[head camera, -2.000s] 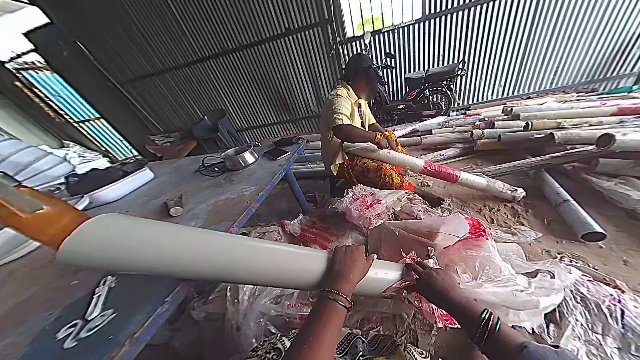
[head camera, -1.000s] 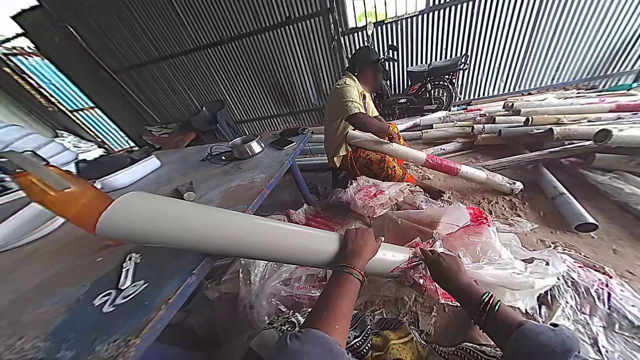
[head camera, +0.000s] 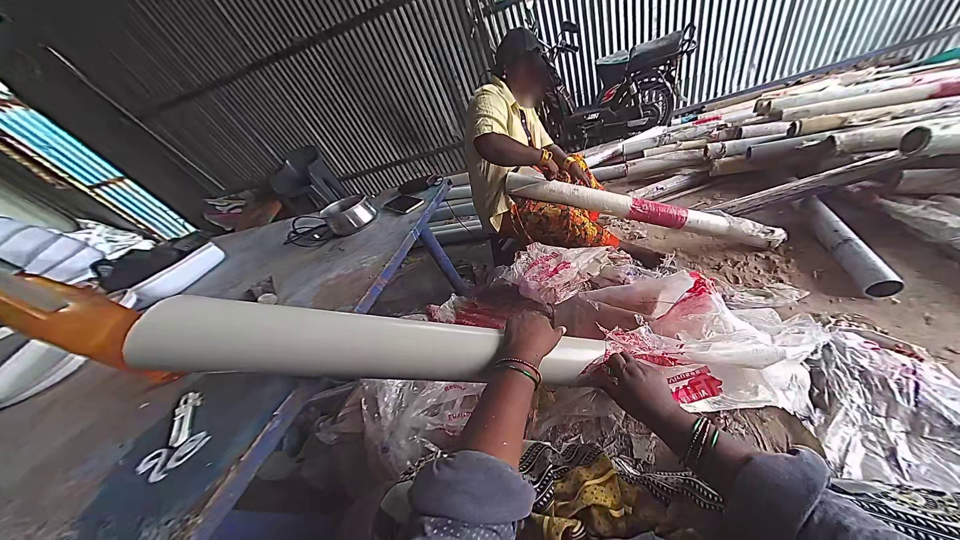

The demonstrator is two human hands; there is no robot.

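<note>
A smooth white pipe (head camera: 315, 337) crosses the view, its left part over the metal table and its far left end against an orange piece (head camera: 90, 326). My left hand (head camera: 529, 339) grips the pipe from above near its right end. At that right end, my right hand (head camera: 634, 382) pinches clear plastic film with red print (head camera: 660, 349), which gathers around the pipe's end. More crumpled film lies beneath and to the right. My right fingertips are partly hidden by the film.
The table (head camera: 330, 262) bears scissors (head camera: 178, 435), a steel pot (head camera: 349, 215) and a phone (head camera: 403, 203). A seated person (head camera: 499, 142) holds a film-wrapped pipe (head camera: 585, 199). Stacked pipes (head camera: 847, 109) and a motorcycle (head camera: 637, 82) stand behind; a grey pipe (head camera: 851, 244) lies on the ground.
Both hands remain at the right part of the white pipe, my left hand around it and my right hand at the film. No other plain change shows.
</note>
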